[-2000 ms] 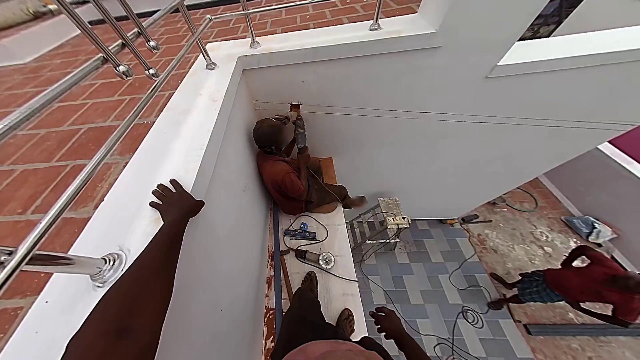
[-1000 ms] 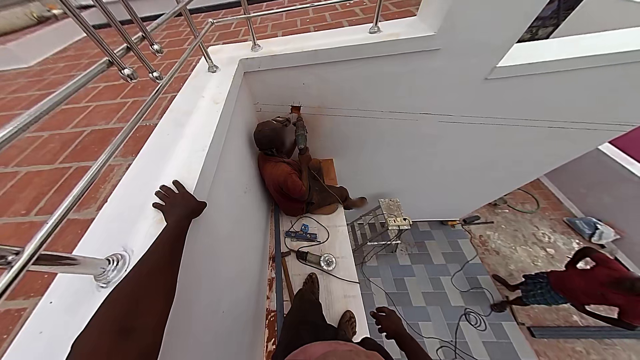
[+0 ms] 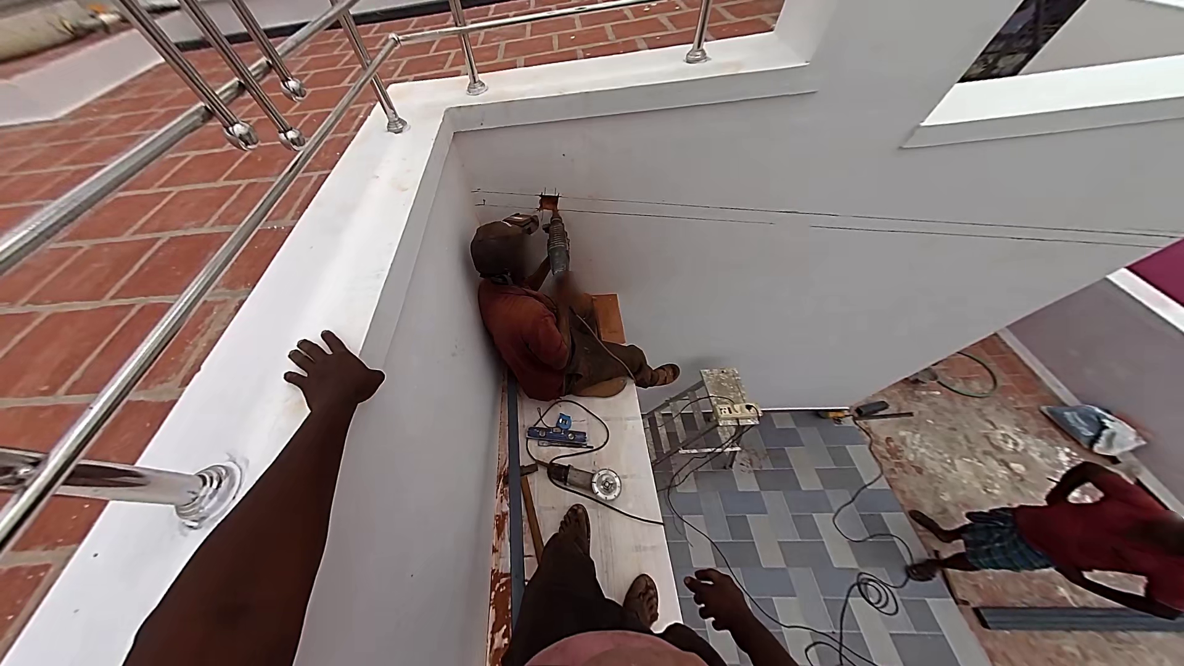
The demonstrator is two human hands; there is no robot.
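Note:
My left hand (image 3: 333,372) rests with spread fingers on the white top of the parapet wall (image 3: 356,268), beside the steel railing. My right hand (image 3: 717,597) hangs low at my right side, fingers apart, holding nothing. By my feet on the pale plank (image 3: 620,444) lie an angle grinder (image 3: 587,480), a hammer (image 3: 532,509) and a blue spirit level (image 3: 557,435). Beyond them a seated co-worker (image 3: 523,324) holds a power drill (image 3: 558,245) against a small square hole (image 3: 548,202) in the grey wall, under pencilled lines.
A stepladder (image 3: 686,425) with a socket box (image 3: 737,411) on top stands right of the plank. Cables (image 3: 874,592) trail over the grey tiled floor below. A second person (image 3: 1091,536) stands at the lower right, near metal bars (image 3: 1073,618). Steel railing (image 3: 185,324) runs along the left.

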